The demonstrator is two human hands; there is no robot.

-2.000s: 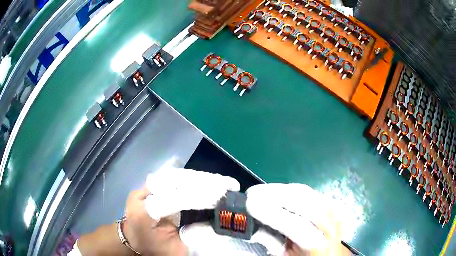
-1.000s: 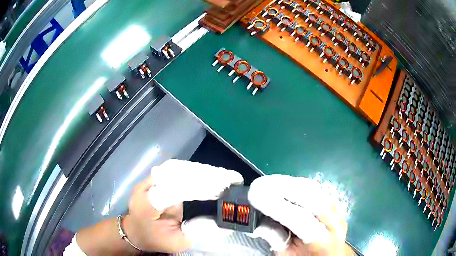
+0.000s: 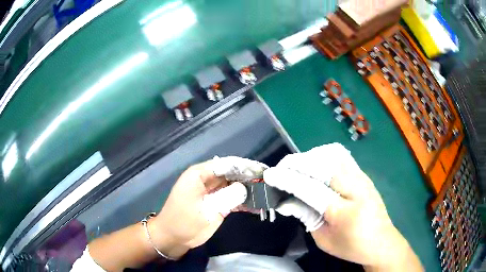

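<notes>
My left hand (image 3: 205, 204) and my right hand (image 3: 330, 199), both with white finger covers, meet at the lower middle. Between their fingertips they hold an inductor (image 3: 259, 182). Its body is mostly hidden by the fingers; a bit of orange and two silver legs (image 3: 267, 214) pointing down show. Several assembled inductors (image 3: 211, 81) stand in a row on the dark strip along the conveyor at upper left. Three coil-loaded cores (image 3: 346, 109) lie in a line on the green bench.
An orange fixture board (image 3: 397, 109) with rows of coil-loaded cores is at right. A brown carrier board (image 3: 434, 204) filled with cores is below it. Stacked brown strips (image 3: 341, 37) and a yellow bin (image 3: 426, 29) are at the back. A metal rail (image 3: 133, 154) runs along the conveyor.
The view has swung left, so the bench items sit further right. The held inductor has been turned: its coil window faced the camera before, and now its legs show. Both hands still hold it.
</notes>
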